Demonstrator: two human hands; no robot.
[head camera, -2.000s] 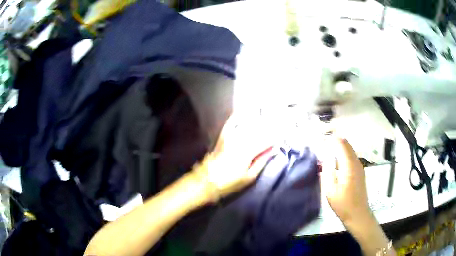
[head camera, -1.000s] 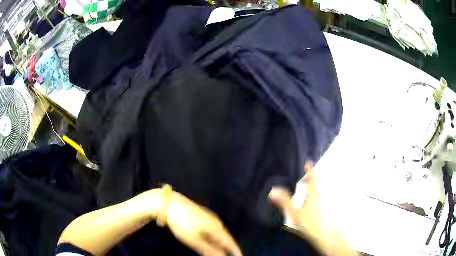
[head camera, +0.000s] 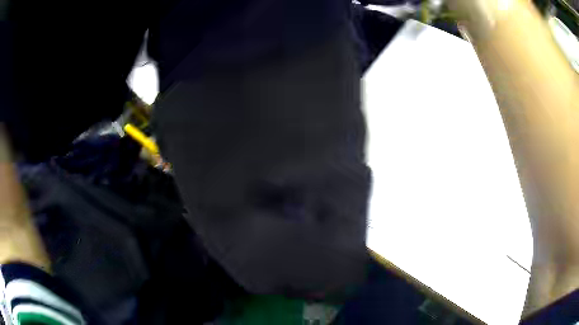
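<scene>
A large black garment panel (head camera: 266, 152) hangs and spreads through the middle, blurred, with its lower edge rounded. Darker navy-black cloth (head camera: 254, 25) joins it at the top, and more black cloth fills the upper left. My left forearm shows at the left edge above a striped cuff; my left hand is out of the picture. My right forearm reaches up along the right side to the top edge; my right hand is cut off there. What either hand holds is not visible.
The white table (head camera: 444, 146) lies between the panel and my right forearm, its front edge running to the lower right. Dark cloth (head camera: 95, 228) is heaped at lower left. A yellow bar (head camera: 141, 138) shows left of the panel. Green cloth (head camera: 263, 311) shows at the bottom.
The black cloth has been raised and spread across the view. My hands have moved apart and out of the picture, the right one upward. The machine parts at right have left the view.
</scene>
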